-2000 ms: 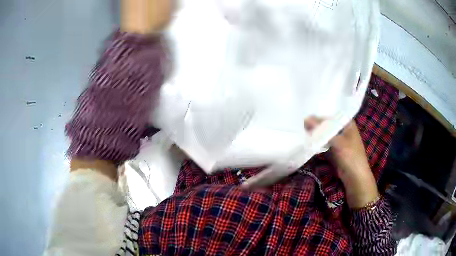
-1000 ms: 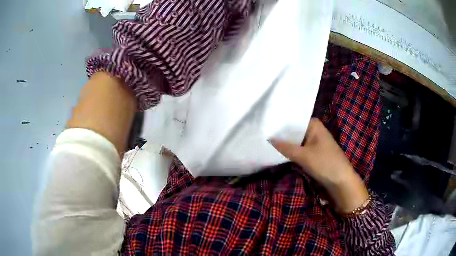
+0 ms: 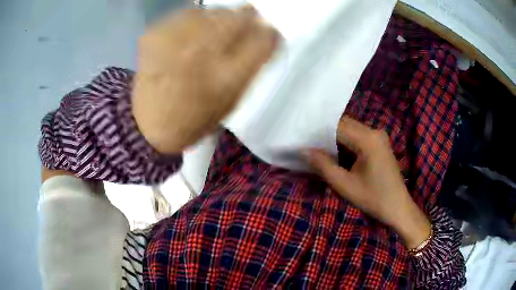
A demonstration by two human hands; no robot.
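Note:
A white garment piece [image 3: 305,85] hangs from the top centre over the lap, its lower edge curved and partly blurred. My left hand [image 3: 198,73] is large and blurred at upper left, against the left side of the cloth; its fingertips are not clear, so its hold cannot be told. My right hand [image 3: 368,170] is at the cloth's lower right corner, with thumb and fingers on either side of the edge, pinching it. The upper part of the cloth is cut off by the picture's top edge.
The plaid apron [image 3: 243,238] covers the lap. The curved table edge [image 3: 452,37] runs along the upper right. Crumpled white pieces [image 3: 141,201] lie left of the lap. More white cloth [image 3: 492,263] is at lower right. A pale blue-grey surface [image 3: 28,141] fills the left side.
My left hand has come down into view from beyond the top edge, its sleeve moving left and down. The cloth's lower edge has moved up slightly. My right hand stays at the cloth's lower right.

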